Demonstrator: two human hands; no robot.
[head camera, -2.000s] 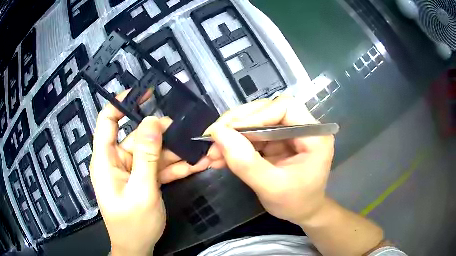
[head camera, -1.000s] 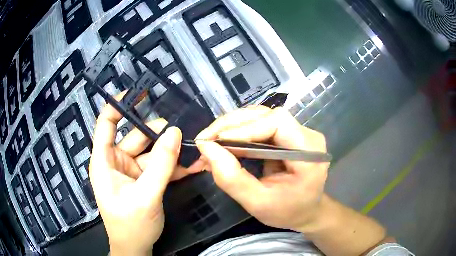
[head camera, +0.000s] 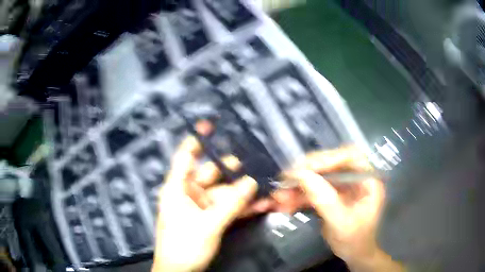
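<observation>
The view is blurred by motion. My left hand (head camera: 205, 202) holds a black phone middle frame (head camera: 247, 151) tilted above the tray, with the thumb at its near edge. My right hand (head camera: 340, 207) holds silver-grey tweezers (head camera: 340, 179) like a pen, their tip over the lower right end of the frame. Whether the tips hold anything cannot be told. The whitish blister tray (head camera: 121, 65) lies under the hands with rows of black frames, one of them (head camera: 303, 106) to the right of the held frame.
A liner sheet with pale cells (head camera: 385, 151) lies on the dark green mat (head camera: 340, 58) at the right. A round fan (head camera: 470, 45) is at the upper right edge, blurred. Black shiny stacked trays (head camera: 64, 64) are behind. A dark-clothed person (head camera: 40, 212) shows at the left edge.
The camera view has turned, so tray, hands and mat sit further right and lower. The person at left has come into view. Both hands keep their hold on the frame and tweezers.
</observation>
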